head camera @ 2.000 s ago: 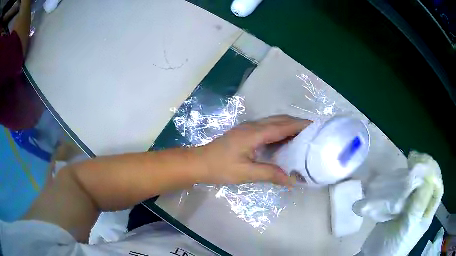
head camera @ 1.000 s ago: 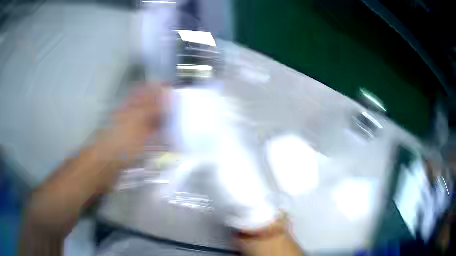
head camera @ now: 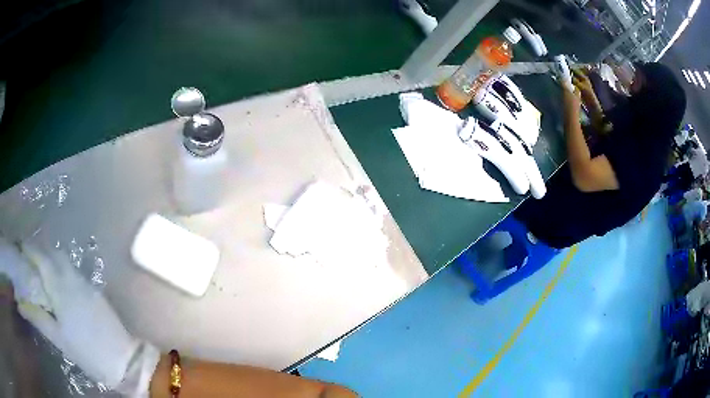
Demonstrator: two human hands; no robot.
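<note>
My right hand (head camera: 62, 307), in a white glove with a beaded bracelet at the wrist, reaches to the left edge. Its fingers are partly cut off there, so I cannot tell if they hold anything. A brownish blurred patch below it at the edge is unclear; my left hand cannot be made out. A white pad (head camera: 176, 255) lies on the pale board (head camera: 233, 334). Behind it stands a translucent pump bottle (head camera: 201, 175) with its shiny lid flipped up. A crumpled white wipe (head camera: 331, 225) lies right of them.
Clear film scraps (head camera: 82, 260) lie at the left. The green conveyor (head camera: 257, 47) runs behind. Several white devices (head camera: 506, 151) lie on white sheets near an orange-labelled bottle (head camera: 476, 68). A person in dark clothes (head camera: 638, 163) sits at the right beside a blue stool (head camera: 506, 260).
The view has swung right, toward the bottle and the neighbouring worker. The white device and my bare left hand, seen two seconds ago, no longer show clearly. My gloved hand is now at the left edge.
</note>
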